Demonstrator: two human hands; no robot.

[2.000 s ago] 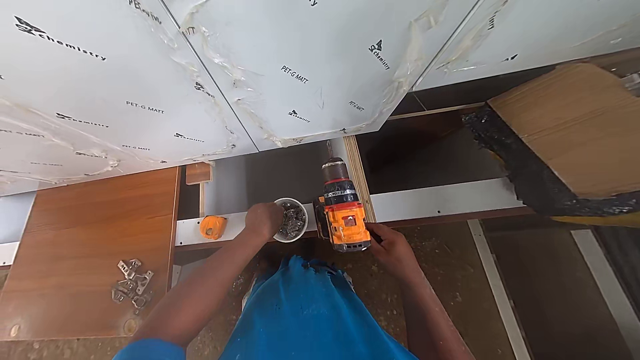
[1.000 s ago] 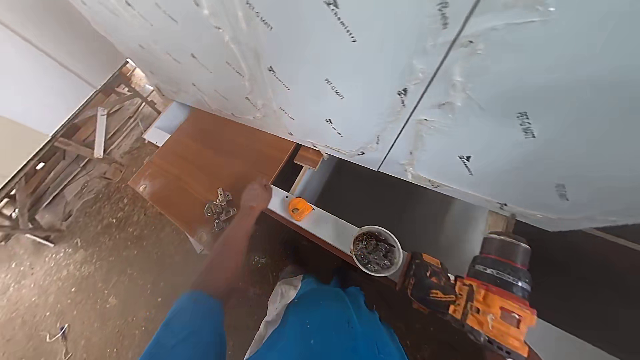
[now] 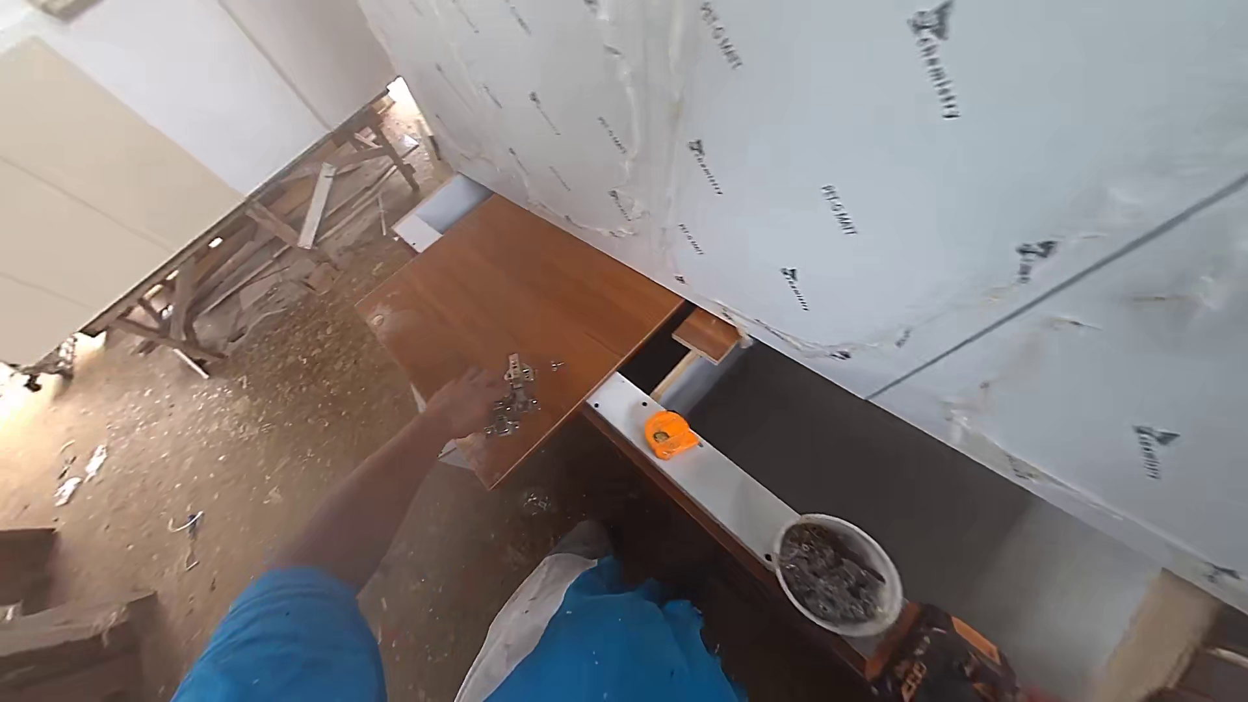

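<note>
My left hand point(image 3: 466, 402) reaches over a brown wood-grain panel point(image 3: 546, 283), its blurred fingers at the edge of a small pile of metal cabinet hinges point(image 3: 514, 400); whether it grips one is unclear. An orange tape measure point(image 3: 670, 435) lies on the white cabinet rail point(image 3: 721, 492). Farther along the rail stands a white tub point(image 3: 889, 585) filled with small metal screws or fittings. Beside the tub, part of an orange and black cordless drill point(image 3: 941, 658) shows at the bottom edge. My right hand is out of frame.
Large film-covered panels point(image 3: 780, 146) stand along the far side. Below them are open cabinet compartments point(image 3: 838, 439). At left, a large board point(image 3: 117, 175) rests on a rough timber trestle point(image 3: 185, 302) above a floor littered with shavings and scraps.
My left hand has gone from the tub, past the panel's near corner, to the hinges. The view has swung left. My right hand, by the drill two seconds ago, is no longer visible.
</note>
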